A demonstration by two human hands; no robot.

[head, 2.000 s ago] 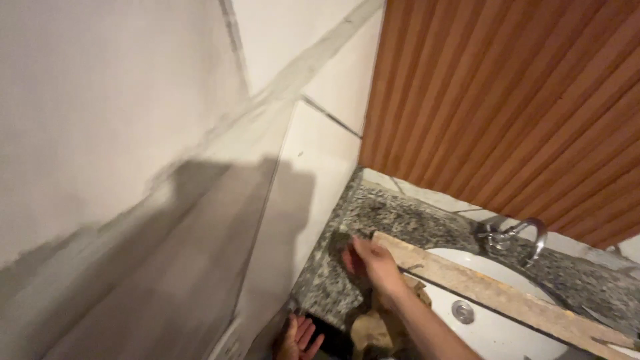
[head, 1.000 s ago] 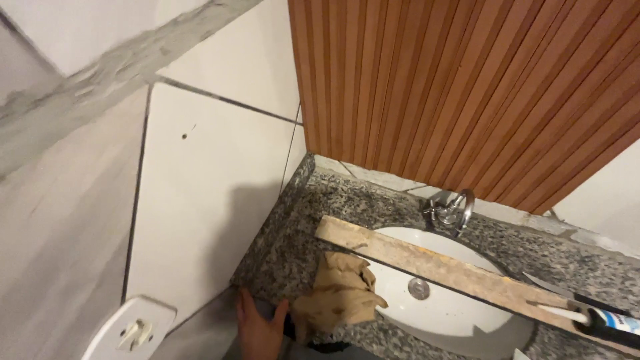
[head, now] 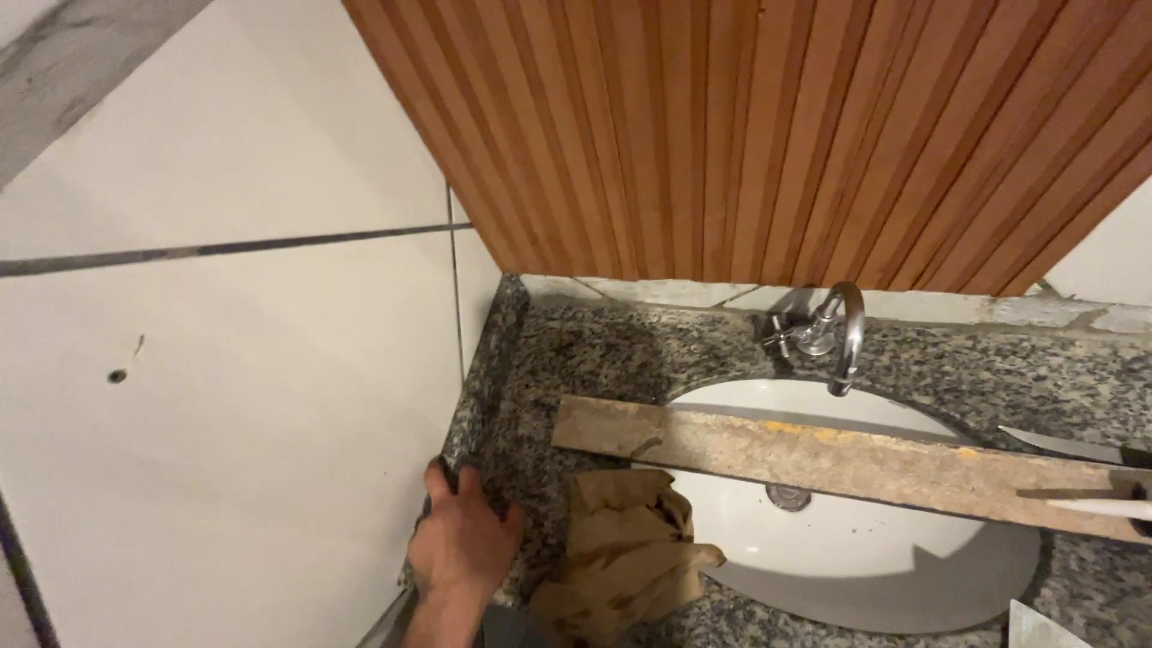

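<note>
My left hand (head: 463, 540), palm down with fingers spread, touches the granite side upstand (head: 468, 414) at the lower left, where counter and tiled wall meet. No held object shows in it, though its palm is hidden. Right of it lies a crumpled piece of brown paper (head: 621, 558) on the granite counter (head: 576, 351). A long, worn board (head: 720, 439) lies across the white oval sink (head: 855, 585), its left end on the counter. Behind the sink stands a chrome faucet (head: 846, 342). My right hand is out of view.
Ribbed wooden panelling (head: 720, 135) covers the back wall. White tiles (head: 270, 405) with a small hole line the left wall. At right are a knife blade (head: 1071, 445), a white nozzle (head: 1098, 508) over the board, and a flat metal blade (head: 1035, 630) near the bottom edge.
My right hand, by the board's left end two seconds ago, has left the view. My left hand, palm up then, is now palm down at the upstand. The view has shifted toward the sink.
</note>
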